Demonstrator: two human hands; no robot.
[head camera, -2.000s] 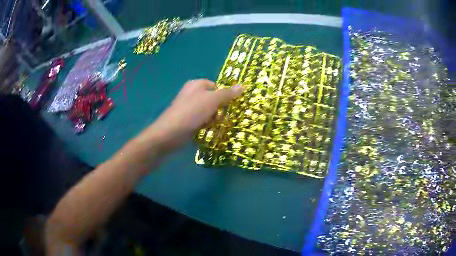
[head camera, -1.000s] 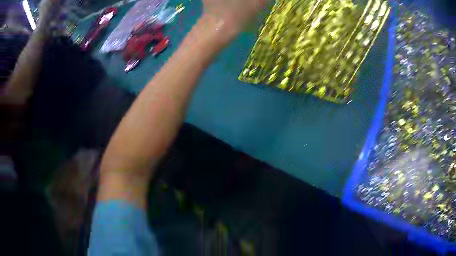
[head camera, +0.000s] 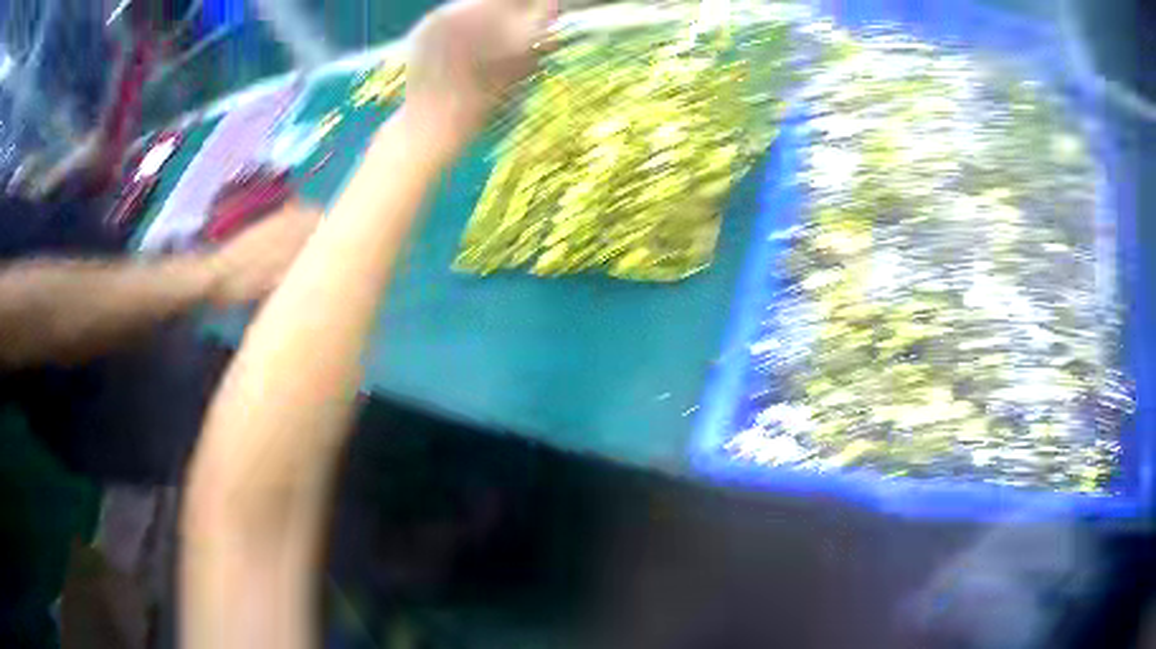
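The picture is strongly blurred. My left hand (head camera: 475, 48) is bare and reaches to the top edge of the picture, at the far left corner of the gold frames (head camera: 609, 165). Its fingers are smeared, so whether they grip a frame cannot be told. The gold frames lie on the green bench top to the left of the blue tray (head camera: 738, 317). The tray holds many small loose gold and silvery pieces (head camera: 913, 279). My right hand is not in view.
Another person's hand (head camera: 266, 251) and forearm reach in from the left, beside red parts (head camera: 247, 203) and a pale shiny sheet (head camera: 222, 159). A small gold pile (head camera: 380, 83) lies behind my forearm. The green bench's dark front edge (head camera: 533, 437) runs below the frames.
The view has swung, bringing more of the tray into the picture. My left hand has moved from over the frames' near-left side to their far left corner. The other person's hand now shows by the red parts.
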